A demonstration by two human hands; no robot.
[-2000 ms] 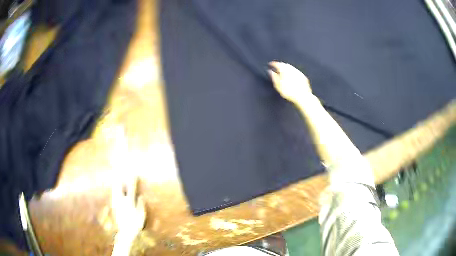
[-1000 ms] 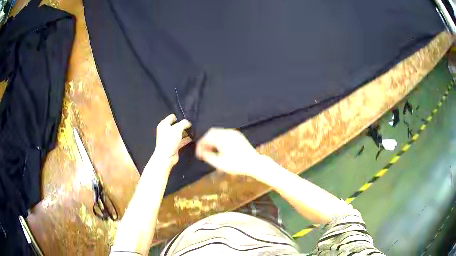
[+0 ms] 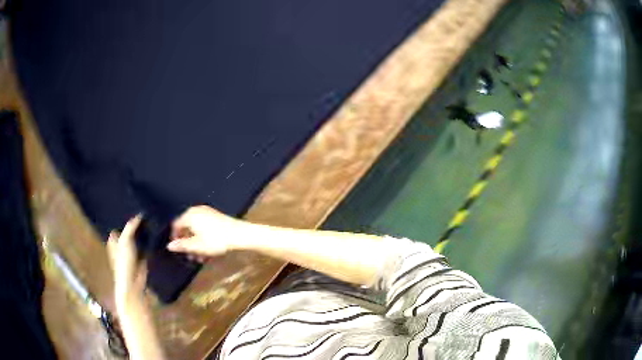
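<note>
The dark cloth (image 3: 183, 91) lies spread over the table, with its corner near me and darker folds between my hands. My left hand (image 3: 128, 256) is at the left side of this corner, blurred, thumb and finger apart; whether it holds cloth cannot be told. My right hand (image 3: 204, 232) is just right of it, fingers curled and closed at the folded cloth. The shears (image 3: 74, 281) lie on the wood left of my left hand, their handles partly hidden beside my wrist.
The brown table's worn front edge strip (image 3: 338, 140) runs up to the right. More dark cloth (image 3: 17, 246) lies at the far left. On the green floor (image 3: 549, 190) are yellow-black tape (image 3: 493, 162), dark scraps (image 3: 462, 114) and a white scrap (image 3: 490, 119).
The view has swung right, showing more floor. Both hands remain close together at the cloth's near corner. The raised fold between them now looks lower and darker.
</note>
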